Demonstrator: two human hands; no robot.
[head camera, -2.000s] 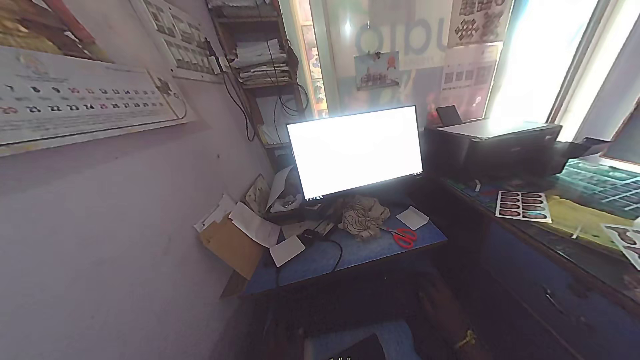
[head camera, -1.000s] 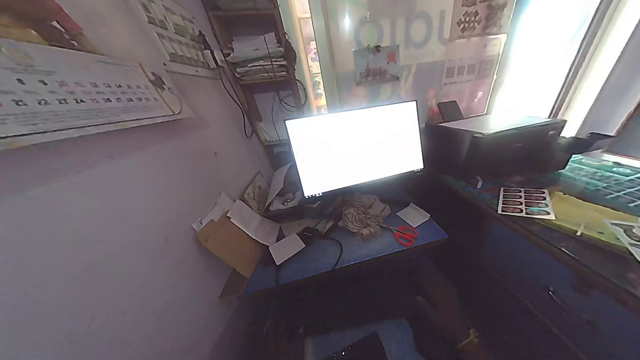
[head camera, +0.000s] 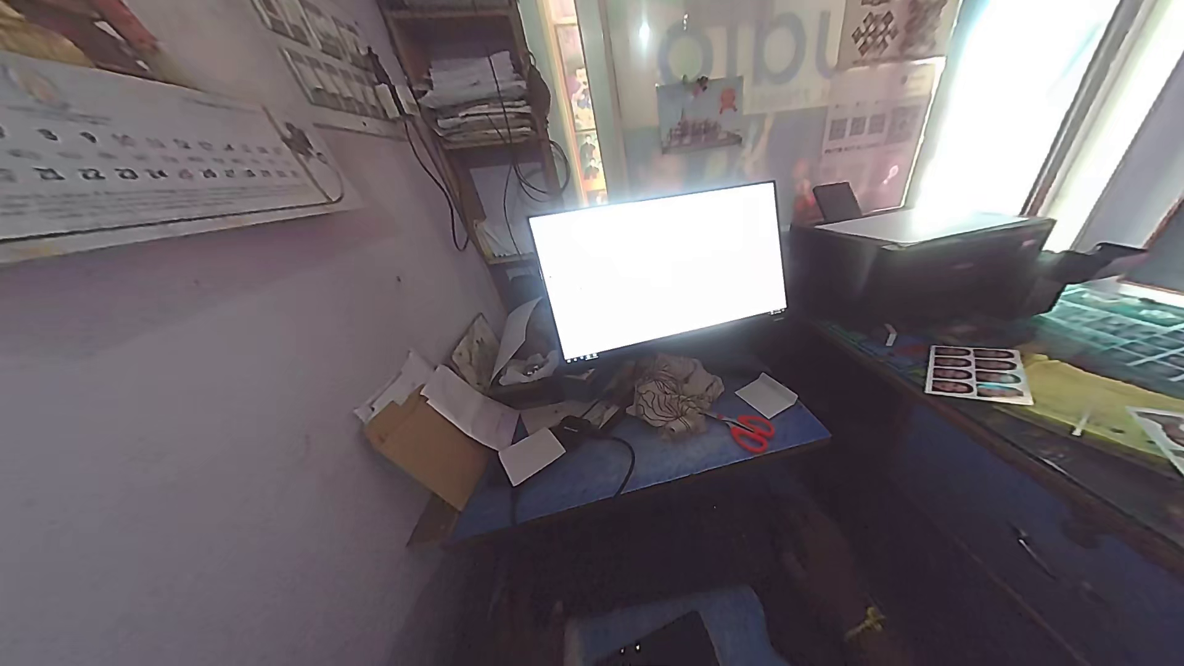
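Observation:
My right hand (head camera: 807, 546) is a dim shape in the dark below the desk's front edge, with a yellow band at its wrist; its fingers and whatever it touches cannot be made out. A faint shape at the lower left, near the blue surface, may be my left hand (head camera: 518, 610), too dark to read. Above them, the blue desk (head camera: 666, 458) bears red-handled scissors (head camera: 751, 433), a crumpled patterned cloth (head camera: 675, 393), white paper pieces (head camera: 766, 396) and a black cable (head camera: 632, 462). Behind these stands a lit monitor (head camera: 661, 268). A dark object (head camera: 671, 643) lies on the blue surface at the bottom.
A brown folder (head camera: 430, 449) with papers leans by the left wall. A black printer (head camera: 925, 264) stands on the right counter, near a sheet of small photos (head camera: 979, 374) and a yellow sheet (head camera: 1091, 398). Shelves with stacked papers (head camera: 481, 92) rise behind, and a calendar (head camera: 139, 166) hangs left.

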